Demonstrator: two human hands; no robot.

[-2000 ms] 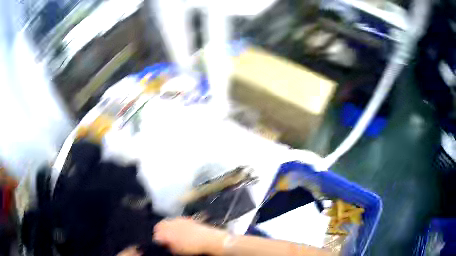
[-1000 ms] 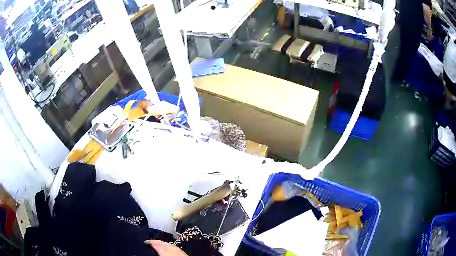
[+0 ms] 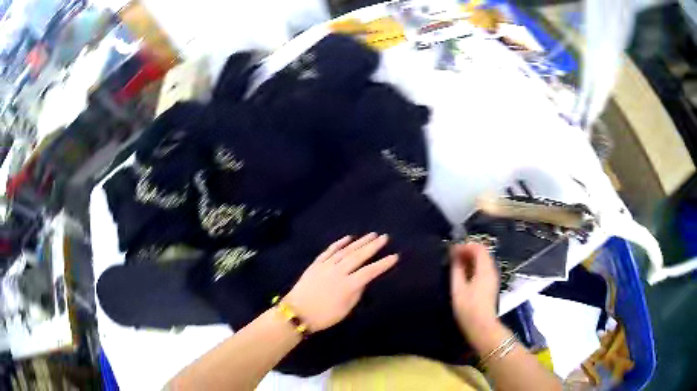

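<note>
A black garment (image 3: pixel 306 176) with pale gold embroidery lies heaped on the white table. My left hand (image 3: pixel 332 282), with a yellow bracelet, lies flat on the black cloth with fingers spread. My right hand (image 3: pixel 474 286), with thin bangles, is at the garment's right edge, fingers bent; blur hides whether it pinches the cloth. The rounded end of the black sleeve board (image 3: pixel 145 294) shows at the left, partly under the garment. The steam iron (image 3: pixel 527 237), with a pale wooden handle, rests right of the garment.
A blue basket (image 3: pixel 640 305) with a white sheet (image 3: pixel 565 328) and yellow-orange strips (image 3: pixel 611 355) stands at the lower right. A white hose (image 3: pixel 649 256) curves beside it. Yellow pieces (image 3: pixel 374 32) and small oddments lie at the table's far edge. A wooden box (image 3: pixel 649 114) stands beyond, right.
The view has swung left and down, so the garment is now central. Both hands and the sleeve board's end have come into view. The iron appears farther right.
</note>
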